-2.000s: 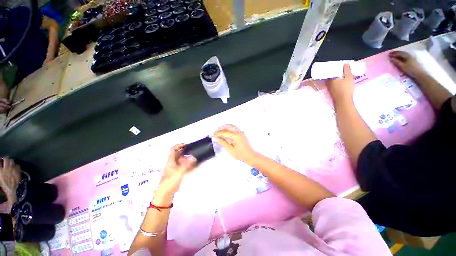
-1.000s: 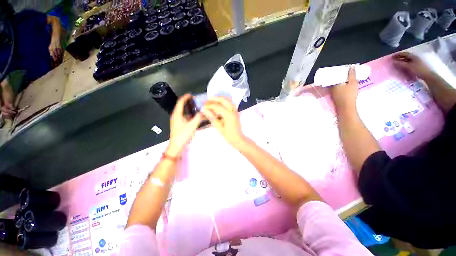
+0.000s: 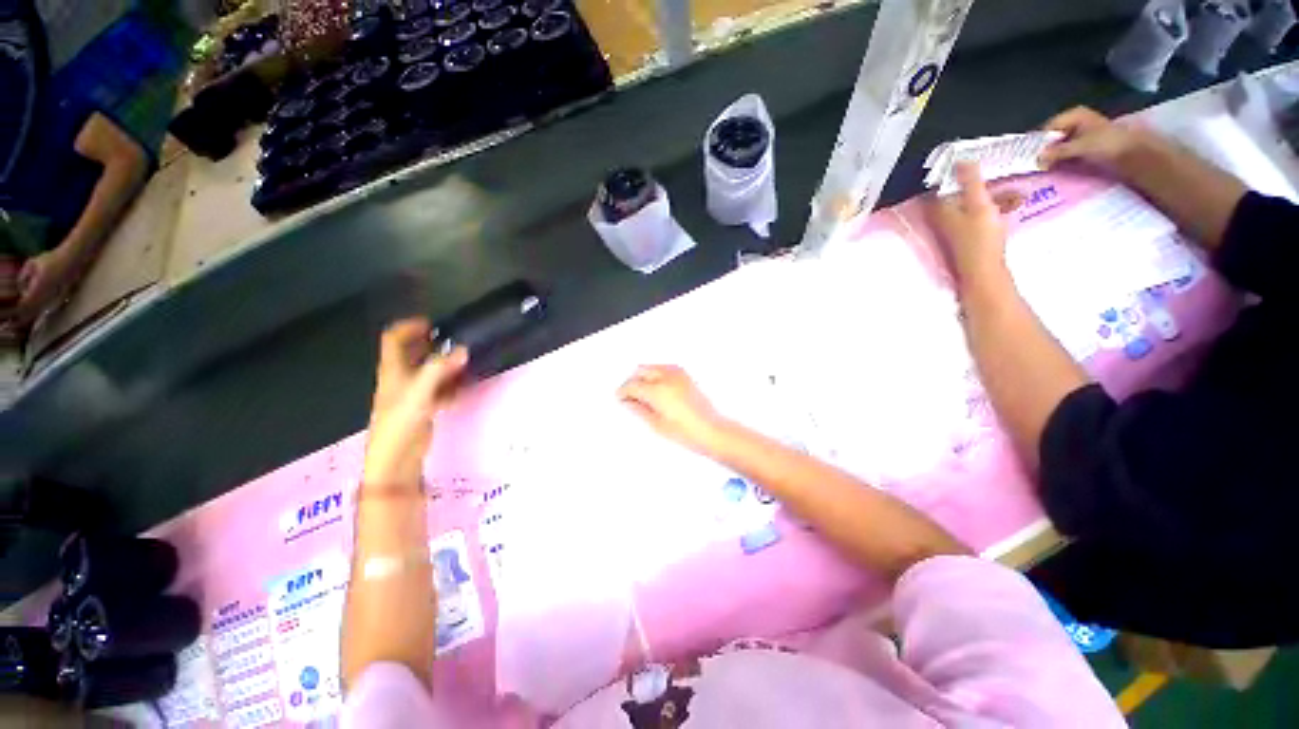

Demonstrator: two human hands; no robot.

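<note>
My left hand point(image 3: 410, 382) is at the belt's near edge, thumb and fingers around the near end of a black cylindrical unit point(image 3: 492, 322); both are somewhat blurred. My right hand point(image 3: 670, 405) is over the bright white stack of sleeves point(image 3: 613, 484), fingers bent together. Glare hides whether it pinches a sheet. Two bagged units stand on the belt beyond: one in a low white wrap point(image 3: 640, 235), one in a taller wrap point(image 3: 739, 188), their black round tops showing.
A white post point(image 3: 880, 128) rises beside the belt point(image 3: 342, 306). Bare black units point(image 3: 128, 627) are at lower left. A black tray of units point(image 3: 428, 93) is across the belt. A neighbour's hands at right hold folded white paper point(image 3: 990, 157). More bagged units point(image 3: 1148, 46) stand far right.
The unit formerly between my hands now stands wrapped on the belt. My left hand has moved left to a bare unit; my right hand has come back over the white pile.
</note>
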